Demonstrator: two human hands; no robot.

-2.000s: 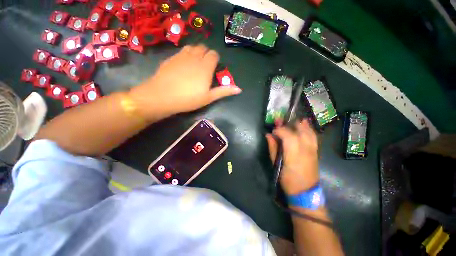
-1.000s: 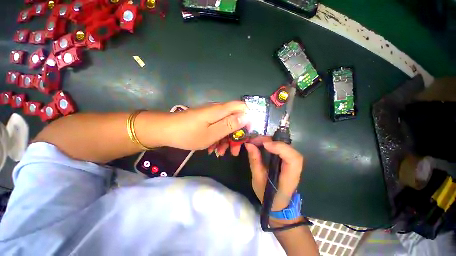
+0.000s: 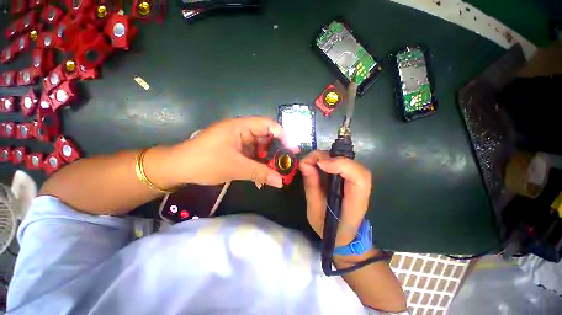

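My left hand (image 3: pixel 237 154) holds a red component (image 3: pixel 285 162) with a yellow round centre between thumb and fingers. My right hand (image 3: pixel 339 191) grips the black soldering iron (image 3: pixel 333 203), its metal tip pointing up the bench, and its fingertips are close to the red component's right side. A bright white device face (image 3: pixel 298 128) lies just beyond my fingertips, its lower edge partly hidden. Another red component (image 3: pixel 331 97) lies beside the iron's tip. Two device board assemblies (image 3: pixel 347 54) lie beyond, one (image 3: pixel 415 83) further right. The iron's tip overlaps the nearer board in view; contact cannot be told.
Many red components (image 3: pixel 61 95) are spread at the left. A smartphone (image 3: pixel 196 202) lies partly under my left forearm. A small pale scrap (image 3: pixel 142 82) lies on the dark green bench (image 3: pixel 203 80). A white grid tray (image 3: pixel 428 282) is low right, a white fan (image 3: pixel 18 203) far left.
My left hand first reached by the red parts, then came to the middle. A device face is now out of my left fingers' hold, lying beyond them, and the red component is turned up between my hands.
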